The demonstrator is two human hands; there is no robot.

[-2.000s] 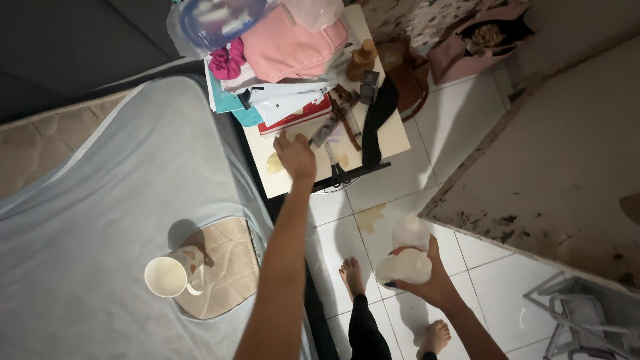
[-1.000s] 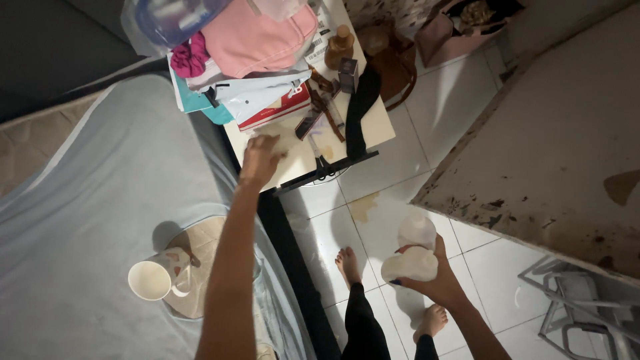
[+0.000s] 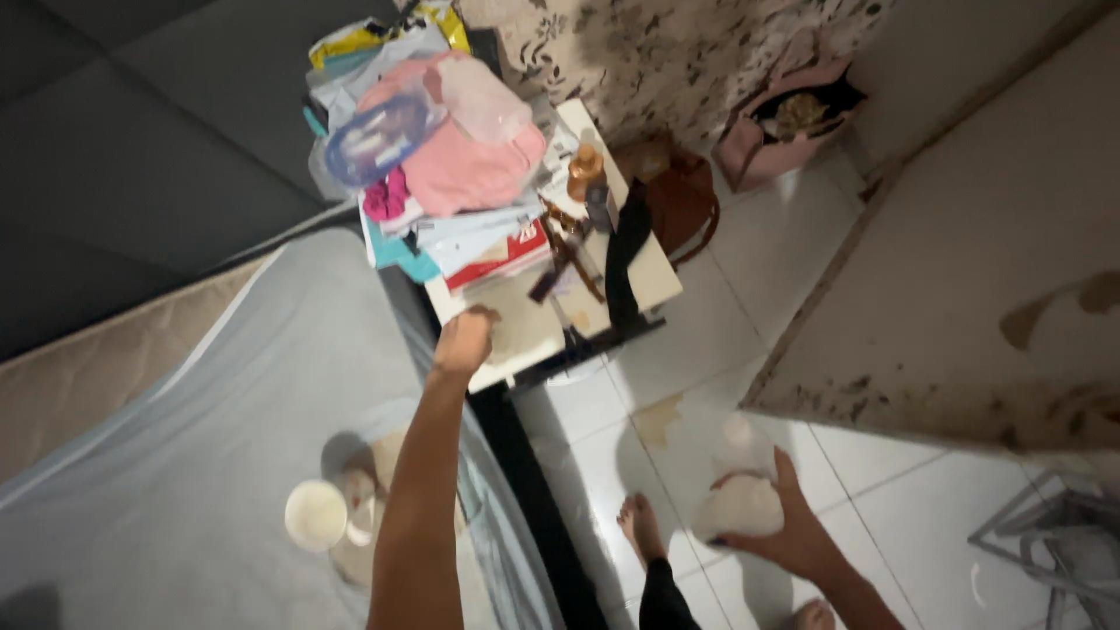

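Note:
My left hand point(image 3: 466, 339) rests at the near left corner of the white bedside table point(image 3: 534, 343), its fingers bent over the top; whether it holds something small is unclear. Close by are a red and white box point(image 3: 500, 262), brown sunglasses point(image 3: 573, 254) and a black strap point(image 3: 626, 262). Low on the right, above the floor, my right hand point(image 3: 781, 529) grips a whitish rounded container point(image 3: 744, 506), blurred, with a translucent part at its far end. A white mug point(image 3: 316, 515) stands on the bed at the left.
Clothes with a pink cloth point(image 3: 468, 171) and a blue oval container point(image 3: 379, 140) are heaped on the table. Behind it stand an amber bottle point(image 3: 585, 172), a brown bag point(image 3: 681, 206) and a pink bag point(image 3: 779, 131). A stained panel point(image 3: 945, 332) and grey metal frame point(image 3: 1041, 534) are at right.
My left hand has moved from beside the small things near the box to the table's near left corner. My right hand keeps hold of the whitish container.

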